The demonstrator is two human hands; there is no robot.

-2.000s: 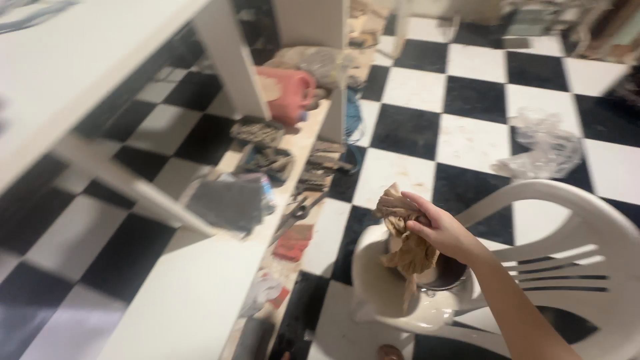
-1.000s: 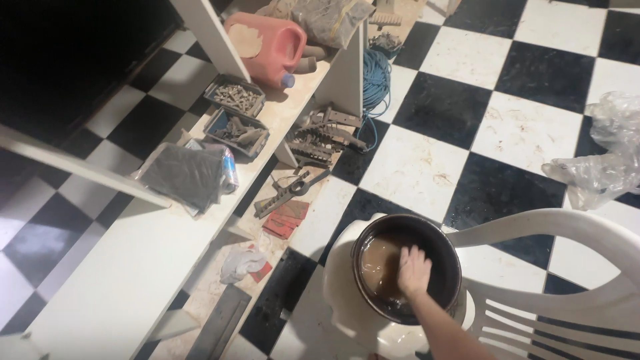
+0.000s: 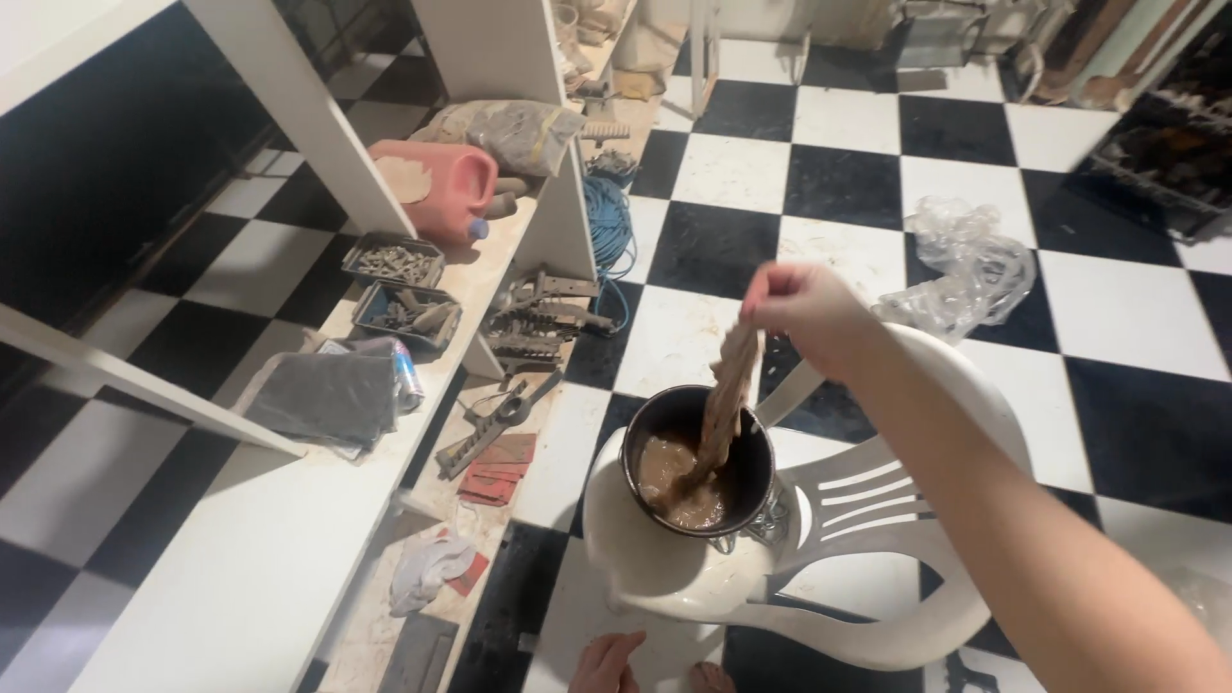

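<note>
My right hand (image 3: 804,313) pinches the top of a wet, crumpled brown cloth or paper (image 3: 731,385). It hangs down into a dark round pot (image 3: 628,462), its lower end in cloudy brown liquid (image 3: 669,472). The pot stands on the seat of a white plastic chair (image 3: 664,582), with a small bundle of metal wire or chain (image 3: 770,520) beside it. At the bottom edge my left hand (image 3: 606,662) shows only in part, below the chair, with nothing seen in its fingers.
White shelving on the left holds a red plastic jug (image 3: 438,188), small bins of parts (image 3: 409,313), a dark flat packet (image 3: 322,399), metal pieces (image 3: 539,322) and red sheets (image 3: 499,470). Blue cord (image 3: 606,226) hangs beside it. Clear plastic (image 3: 972,265) lies on the checkered floor behind the chair.
One second ago my right hand was down in the pot; now it is raised above the rim, with the wet brown piece pulled partly out. My left hand has come into view.
</note>
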